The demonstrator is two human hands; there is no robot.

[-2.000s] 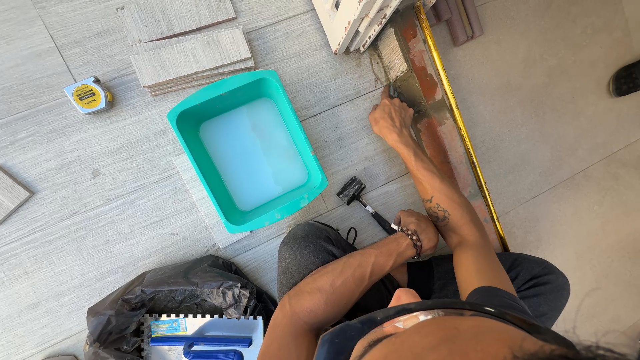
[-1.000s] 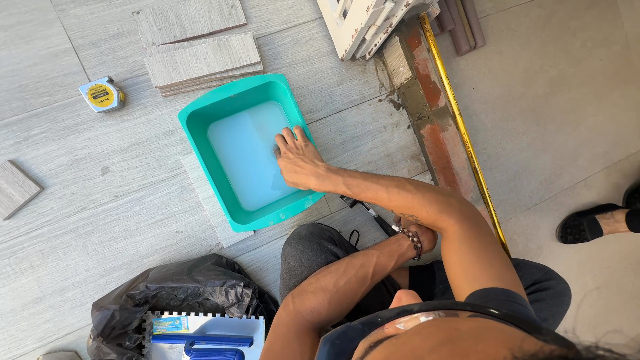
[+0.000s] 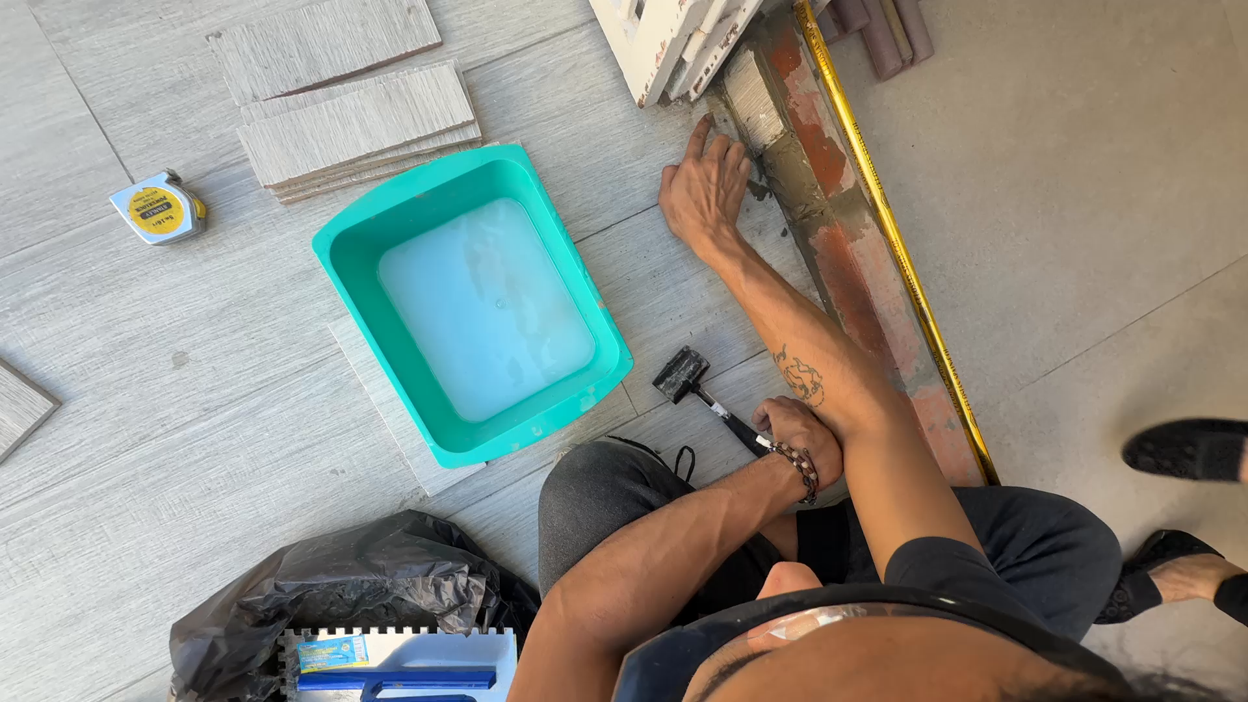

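Observation:
My right hand (image 3: 707, 190) rests palm down on the grey wood-look floor tiles, fingers spread, beside a cut tile piece (image 3: 754, 102) set at the top of the mortared brick strip (image 3: 843, 263). Whether anything is under its palm is hidden. My left hand (image 3: 801, 434) lies loosely closed near my knee, close to the handle of a black rubber mallet (image 3: 681, 373); I cannot tell if it holds anything. A teal plastic basin (image 3: 473, 302) with cloudy water stands left of my right hand. A yellow metallic trim strip (image 3: 897, 244) runs along the brick.
Cut tile strips (image 3: 356, 107) are stacked behind the basin, with a tape measure (image 3: 161, 208) to their left. A notched trowel (image 3: 405, 663) lies by a black plastic bag (image 3: 341, 575). White slatted woodwork (image 3: 673, 44) stands at the top. Another person's feet (image 3: 1185, 448) are at the right.
My right hand has moved from inside the basin to the floor beside the brick strip. My left hand has stayed by the mallet handle. Another person's feet have come further into view at the right.

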